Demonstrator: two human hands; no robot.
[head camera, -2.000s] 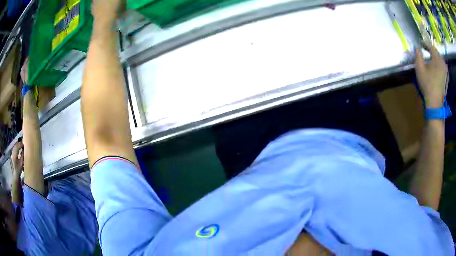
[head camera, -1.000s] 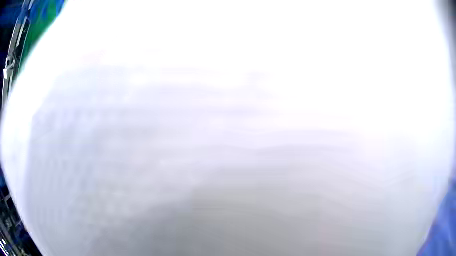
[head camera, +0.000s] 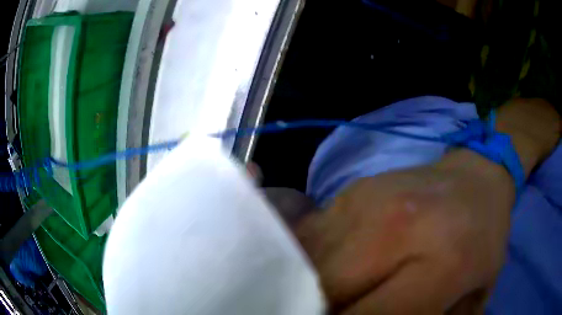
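A smooth white wipe or cloth (head camera: 203, 246), blurred and very close to the camera, fills the lower middle of the view. My right hand (head camera: 407, 227) is also very close, at the lower right, with its fingers at the wipe's right edge, holding it. The fingertips are mostly hidden or blurred. A blue anti-static strap (head camera: 493, 151) is round its wrist. Its blue cord (head camera: 296, 123) runs left across the view. My left hand is not in view.
A white work surface with metal rails (head camera: 262, 74) runs steeply down the left half. Green bins (head camera: 101, 123) stand beyond it at the left. My blue clothing (head camera: 382, 141) shows at the middle and right. A dark area lies beyond the near rail.
The white wipe covered nearly the whole view, and now sits lower left, uncovering bench and bins. The view has turned, and my right hand is now close to the camera. My left arm has left the view.
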